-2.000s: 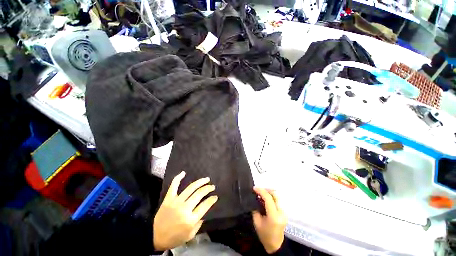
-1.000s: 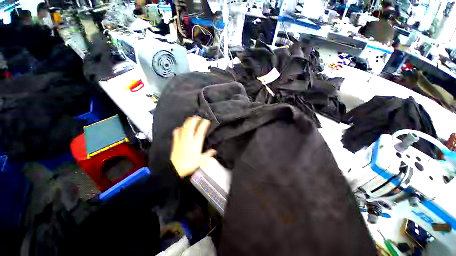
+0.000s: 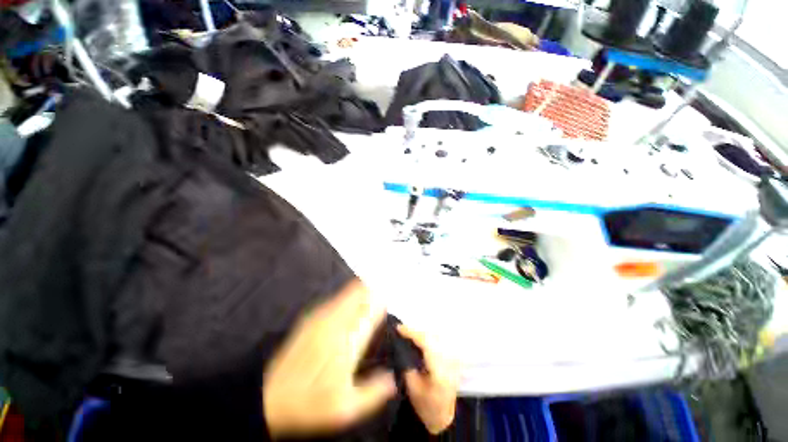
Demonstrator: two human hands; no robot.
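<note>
A large charcoal-black garment (image 3: 216, 250) fills the left side of the view, lying over the white table and down its front edge. My left hand (image 3: 324, 367), blurred, is on the garment's right end, its fingers around a dark fold. My right hand (image 3: 429, 380) is just to the right and pinches the edge of the same cloth. The cloth between the hands is bunched and blurred. The white sewing machine (image 3: 510, 164) with a blue stripe stands beyond my hands; its needle area (image 3: 419, 229) is away from the cloth.
Snips (image 3: 471, 274), a green tool (image 3: 507, 272) and small dark items lie on the machine bed. Black cut pieces (image 3: 259, 73) with a pale tag and a dark cloth heap (image 3: 445, 86) lie behind. Blue crates (image 3: 553, 419) are below the front edge. Grey threads (image 3: 726, 311) hang at right.
The view has swung back right. My left hand has moved from the garment's upper left side to its right end, beside my right hand, which has come back into view.
</note>
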